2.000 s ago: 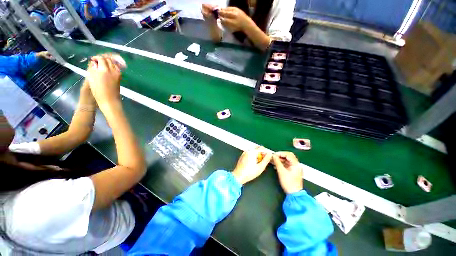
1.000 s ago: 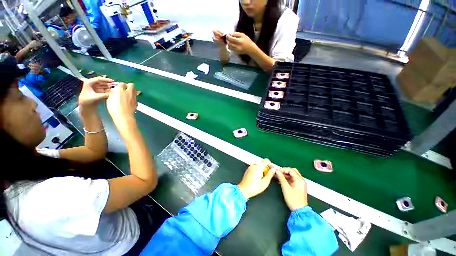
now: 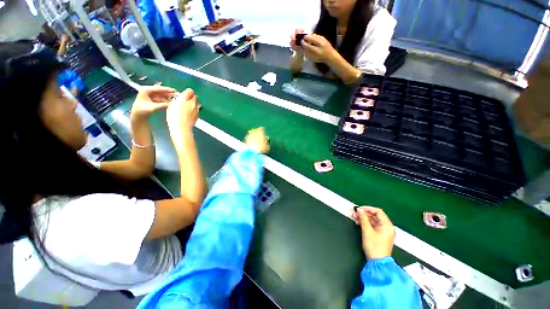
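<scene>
My left hand (image 3: 257,141) is stretched out over the green belt, palm down and blurred. A small dark spot shows at its fingertips; I cannot tell whether it grips a housing. My right hand (image 3: 376,232) is above the rail's near edge, thumb and finger pinching a small dark part (image 3: 357,209). One housing (image 3: 323,166) lies on the belt between my hands, with another housing (image 3: 434,219) to the right and one (image 3: 524,273) at the far right. The clear sheet of round black parts (image 3: 266,194) is mostly hidden by my left sleeve.
A pale rail (image 3: 313,189) runs between bench and belt. A tall stack of black trays (image 3: 434,139) stands across the belt, with several housings along its left edge. A crumpled white wipe (image 3: 431,286) lies by my right sleeve. Workers sit at left and opposite.
My hands, together a second ago, are now apart. My left hand has moved left and forward over the belt, where a housing lay. The view has shifted, so things appear further right.
</scene>
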